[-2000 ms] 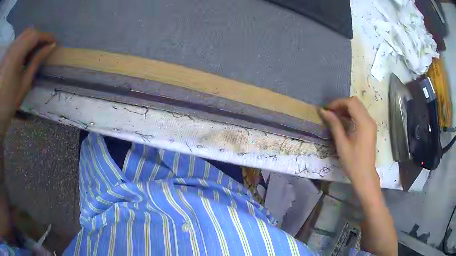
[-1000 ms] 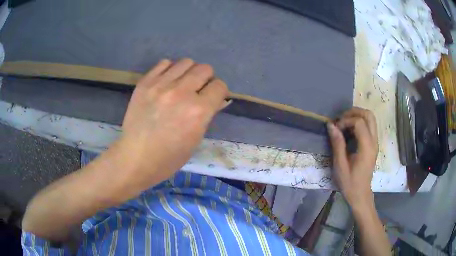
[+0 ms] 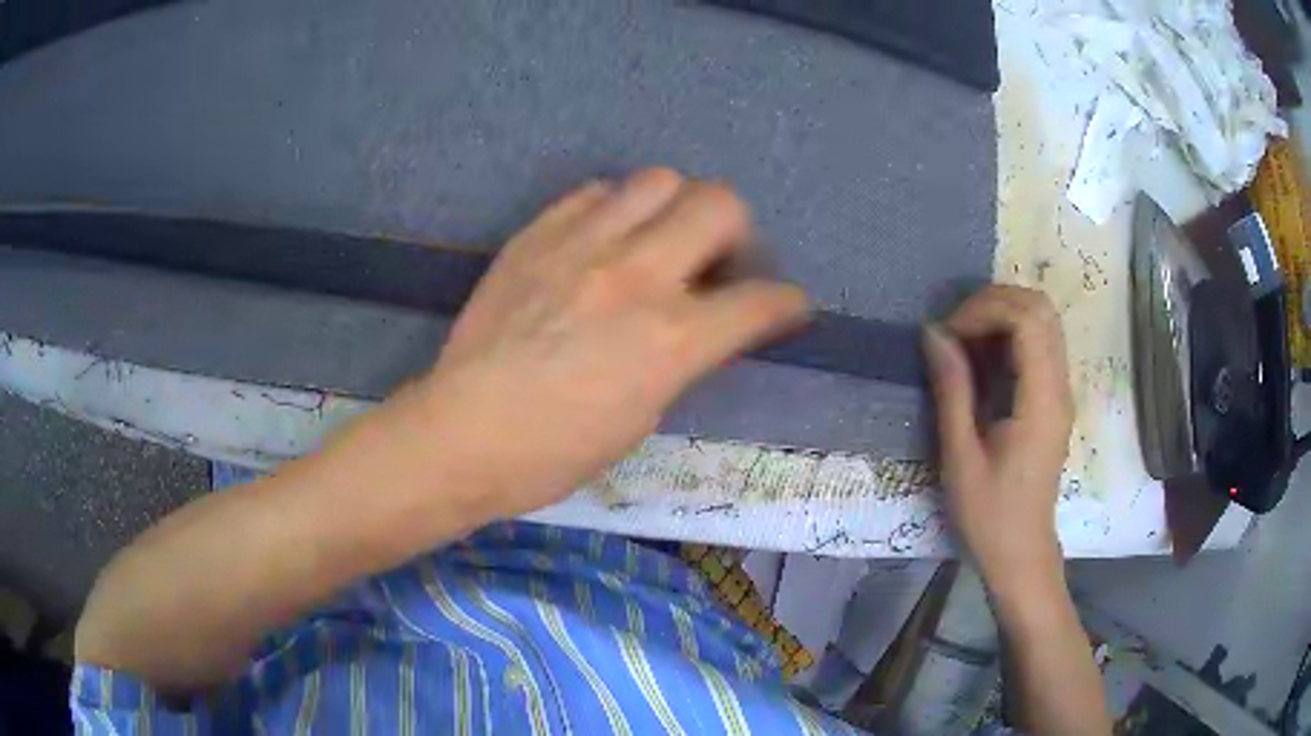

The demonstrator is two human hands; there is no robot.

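A dark folded band (image 3: 288, 265) runs along the near part of the grey cloth panel (image 3: 475, 101). Only a thin edge of the tan strip (image 3: 410, 237) shows beside it; the rest is hidden. My left hand (image 3: 618, 324) lies over the middle of the band, fingers curled and thumb toward the right, slightly blurred; its contact with the cloth is unclear. My right hand (image 3: 1006, 388) holds the band's right end between thumb and curled fingers.
The iron (image 3: 1222, 360) stands at the right on a dark reddish-brown rest (image 3: 1190, 521). White scraps (image 3: 1172, 108) lie behind it. A near-black cloth (image 3: 891, 32) lies at the far side. The scorched white table cover (image 3: 719, 489) shows along the near edge.
My left hand has come from the left end to the middle, then slid a little right. The band now covers nearly all the tan strip. My right hand has stayed at the right end.
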